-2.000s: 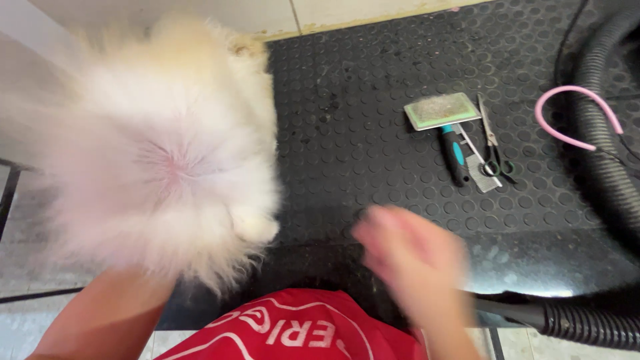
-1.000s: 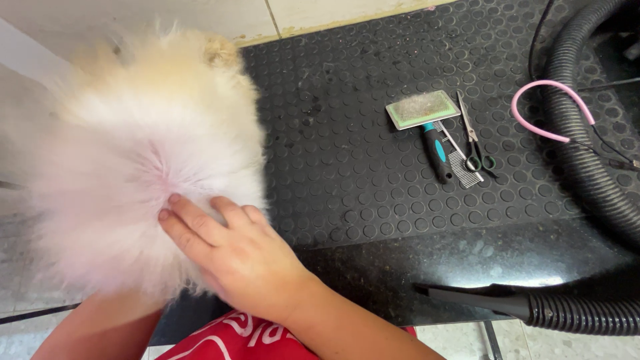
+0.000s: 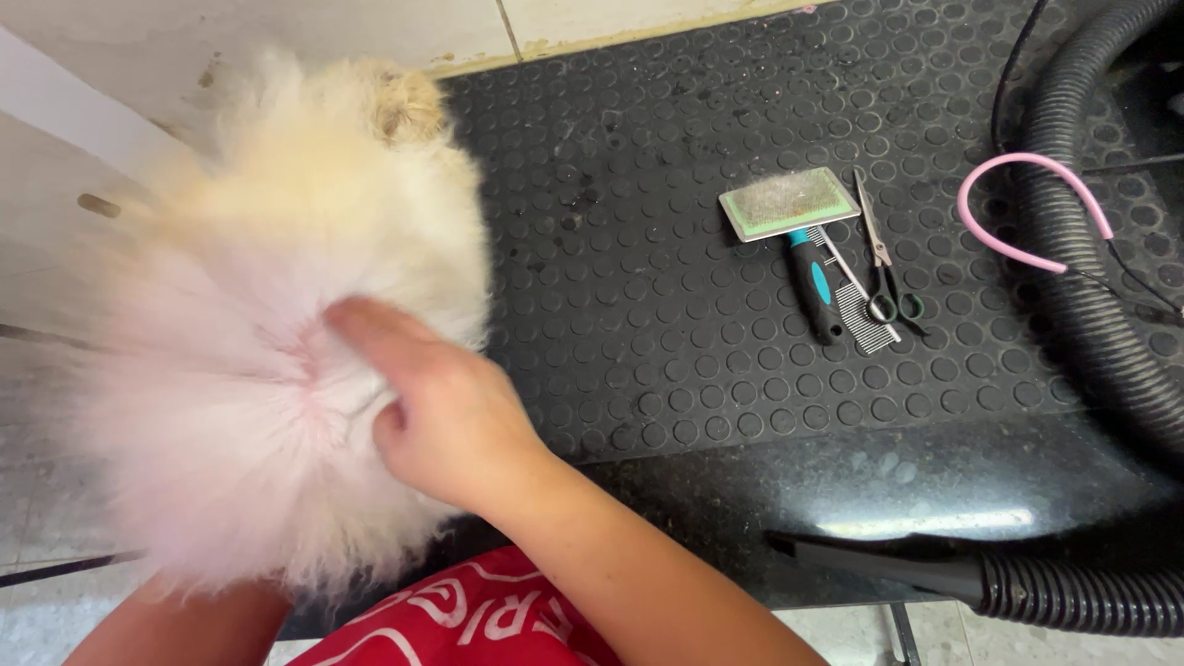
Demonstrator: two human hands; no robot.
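A fluffy cream and white dog (image 3: 398,213) is on the left of the black rubber mat, its coat blown apart around a pink patch of skin. My right hand (image 3: 453,416) touches the coat beside that patch, the index finger extended and blurred, the other fingers curled; no tool shows in it. My left forearm (image 3: 185,620) reaches under the fur at the lower left, where the coat hides my left hand. A slicker brush (image 3: 791,203), a metal comb (image 3: 865,319) and scissors (image 3: 874,227) lie together on the mat, right of the dog.
A ribbed black hose (image 3: 1064,185) runs down the right side, with a pink loop (image 3: 985,176) across it. At the lower right a hose with a flat nozzle (image 3: 888,564) lies along the dark stone edge (image 3: 721,499). A tiled wall (image 3: 592,28) stands behind.
My right hand was off the dog two seconds ago, then came left onto its coat. Since one second ago its fingers have curled, with the index finger extended.
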